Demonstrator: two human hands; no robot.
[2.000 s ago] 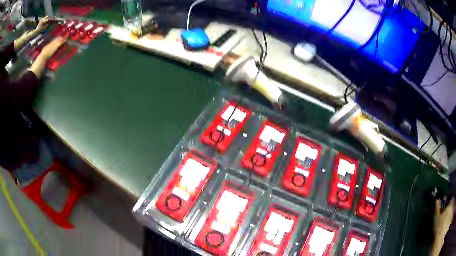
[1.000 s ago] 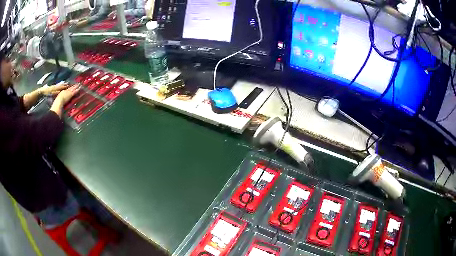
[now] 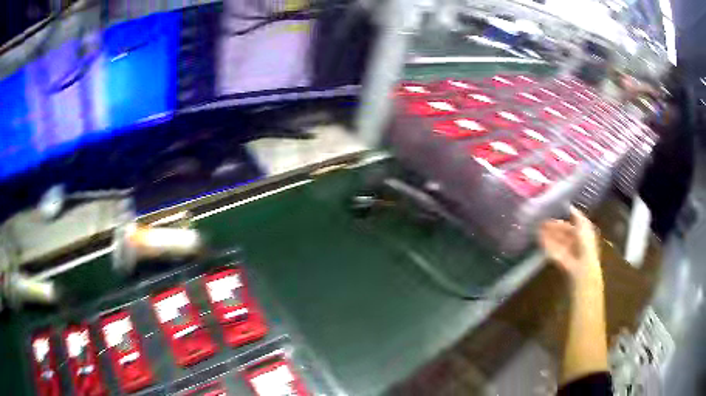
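A blister tray [image 3: 298, 344] of red handsets with white labels lies at the lower left, cut off by the bottom edge. One of its handsets [image 3: 232, 305] sits in the back row at the right end. A tall stack of filled trays [image 3: 495, 197] stands at the upper right, blurred. My right hand [image 3: 569, 241] is beside the stack's near corner, at the bench's front edge. Its fingers are apart and it appears to hold nothing; blur hides whether it touches the stack. My left hand is out of the picture.
Two white scanners, one [image 3: 159, 241] behind the tray and one [image 3: 29, 290] at the far left. A dark scanner [image 3: 368, 203] and black cable lie left of the stack. Monitors [image 3: 139, 62] stand behind the raised shelf [image 3: 306, 151]. A person in dark clothing [image 3: 672, 155] is at far right.
The view has swung right, so the tray now shows at lower left and the coworker at left is gone. The stack and my right hand have come into view.
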